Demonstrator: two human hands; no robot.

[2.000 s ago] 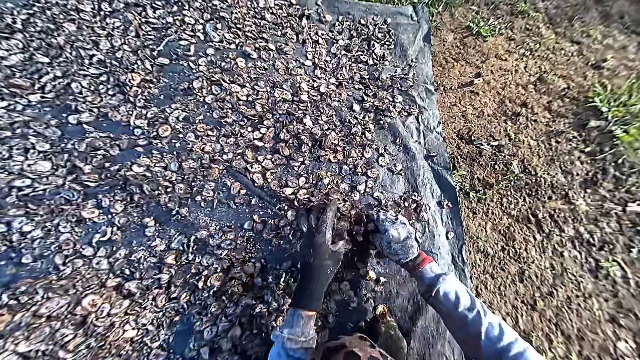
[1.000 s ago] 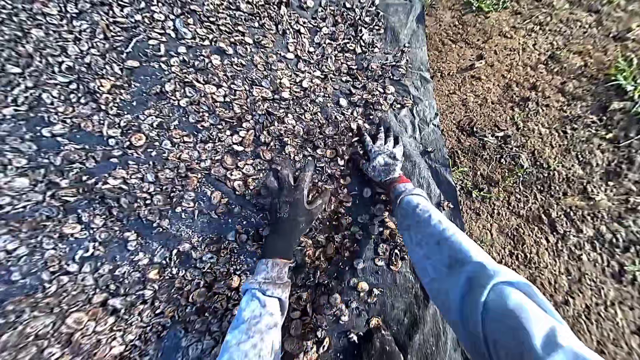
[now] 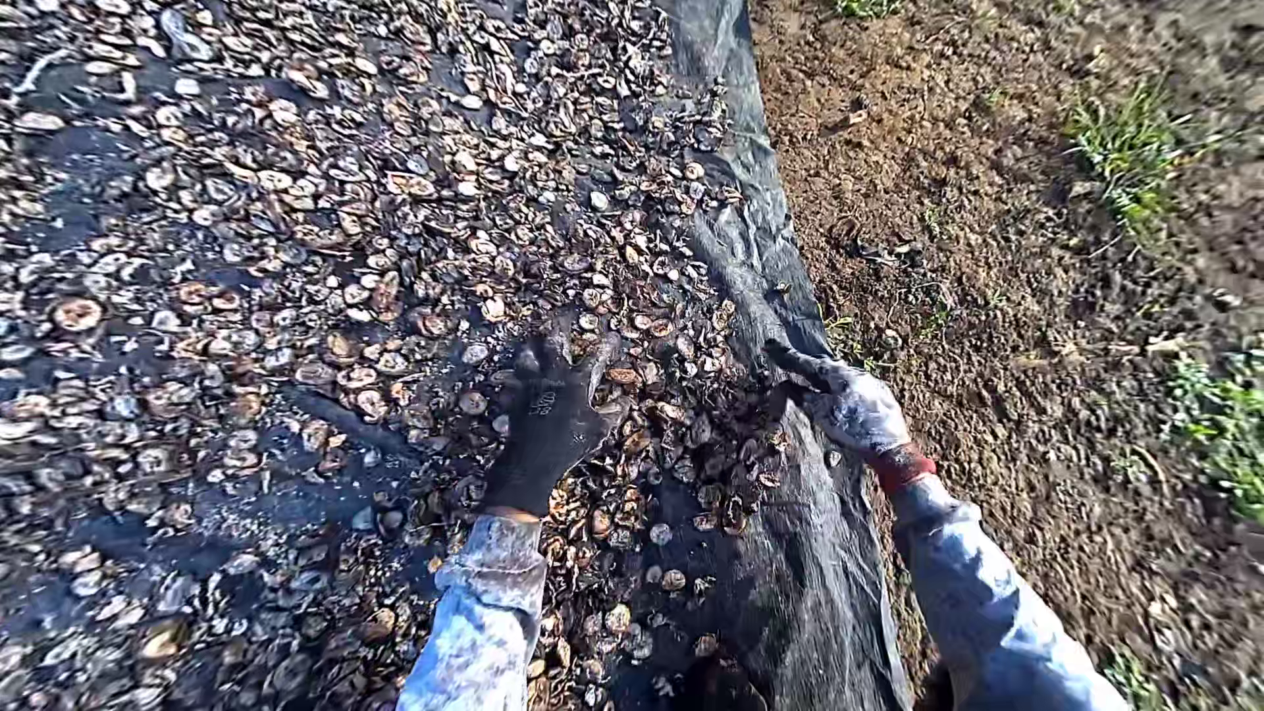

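Note:
Dried round slices (image 3: 425,247), brown and pale, lie scattered thickly over a dark woven tarp (image 3: 810,553). My left hand (image 3: 555,420), in a black glove, rests among the slices with its fingers spread. Nothing is seen gripped in it. At the tarp's right margin is my right hand (image 3: 844,395), in a grey-white glove with a red cuff and dark fingertips. Its fingers point left toward the edge of the slices, extended and apart from the palm, with nothing visible in them. A looser heap of darker slices (image 3: 721,454) lies between the two hands.
Bare brown soil (image 3: 987,326) runs along the tarp's right edge. Grass tufts (image 3: 1136,148) grow on it at the upper right, and more green plants (image 3: 1224,425) stand at the far right. A pale twig (image 3: 41,71) lies at the upper left of the tarp.
Two seconds ago my hands were close together over the slices; now they are apart. Since one second ago my right hand has moved right, to the tarp's margin.

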